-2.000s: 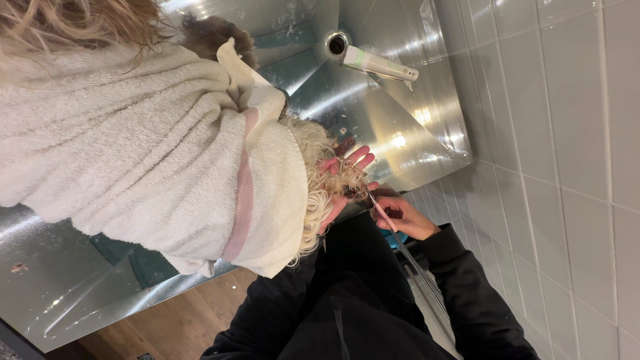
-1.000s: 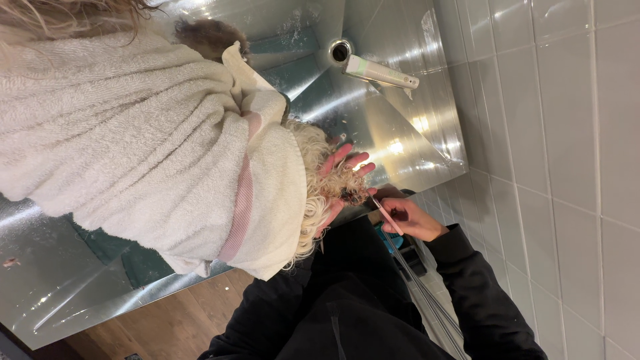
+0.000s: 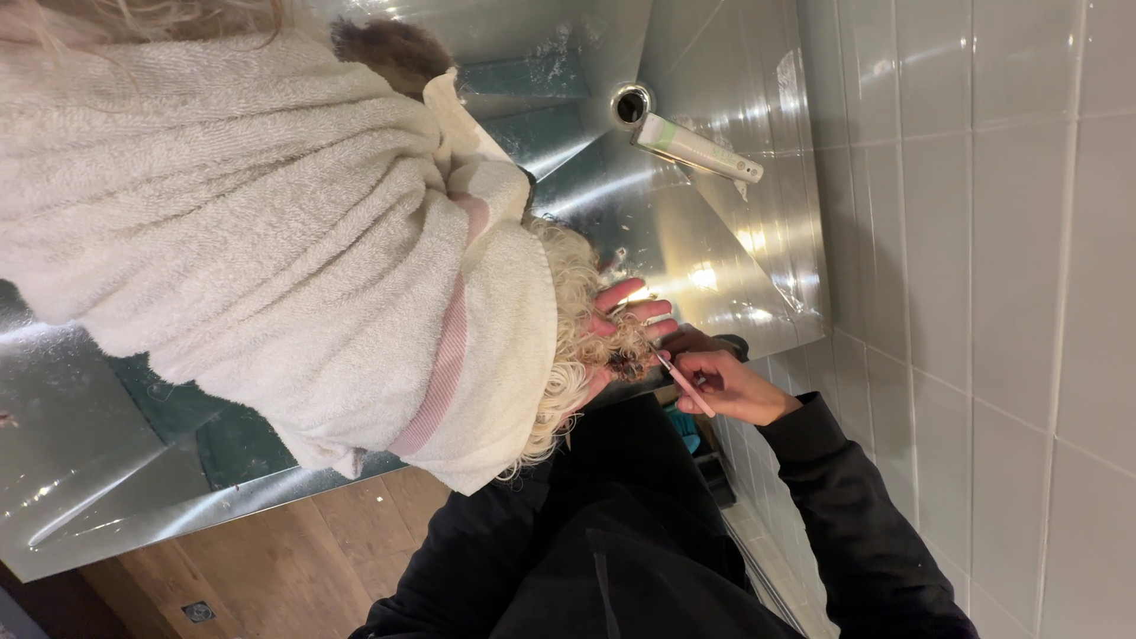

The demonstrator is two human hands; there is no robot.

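A curly, cream-coloured dog (image 3: 572, 275), by its coat, lies or stands wrapped in a white towel (image 3: 293, 222) with a pink stripe. My left hand (image 3: 632, 311) supports a curly-haired leg end or paw (image 3: 630, 355) from below, its fingers spread past the fur; part of the palm is hidden. The fur there looks brownish and dark in the middle. My right hand (image 3: 723, 383) holds a slim pink-handled tool (image 3: 688, 388) with a thin metal tip, which meets the fur beside the left fingers. Whether it is tweezers or another tool, I cannot tell.
The dog is in a stainless steel tub (image 3: 772, 266) with a round drain (image 3: 631, 106). Near the drain lies a white and green tube or box (image 3: 701, 149). Brown fur (image 3: 395, 55) shows beyond the towel. A grey tiled wall (image 3: 994, 222) stands on the right, a wooden floor (image 3: 266, 559) below.
My left fingers have shifted slightly and curl differently around the fur. The pink tool is tilted a little differently in my right hand and stays close to the fur.
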